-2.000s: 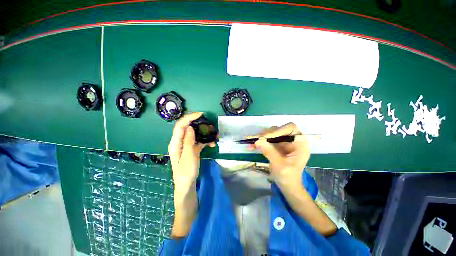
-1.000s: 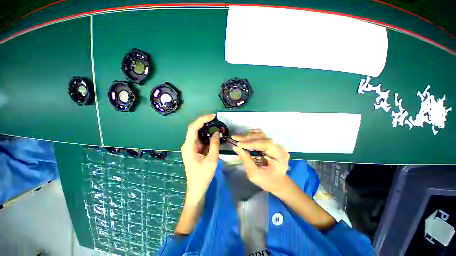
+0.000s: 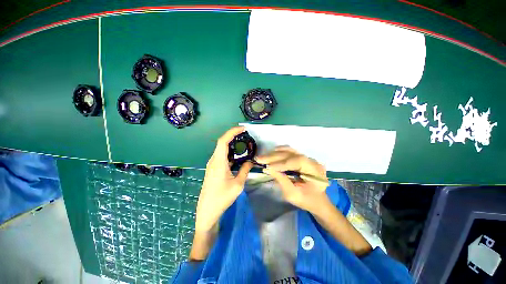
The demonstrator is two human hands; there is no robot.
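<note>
My left hand (image 3: 222,177) holds a black round lens module (image 3: 242,148) between thumb and fingers at the near left end of a narrow white sheet (image 3: 333,147). My right hand (image 3: 294,175) holds thin tweezers (image 3: 297,174), dark at the front and pale at the rear. Their tip is at the module's lower right edge; the fingers partly hide it, and I cannot tell whether it grips a piece. Another module (image 3: 258,104) lies just beyond the sheet. Several more modules (image 3: 180,110) lie on the green bench at the left.
A wider white sheet (image 3: 335,47) lies near the red line. A pile of small white pieces (image 3: 477,127) is at right. A clear blister tray (image 3: 144,222) with a few dark modules at its top edge sits below the bench edge. A dark grey bin (image 3: 444,233) is at lower right.
Both hands have moved from the sheet to the module: the tweezers were over the sheet's left end two seconds ago and now meet the module. The held module has turned and shifted slightly right.
</note>
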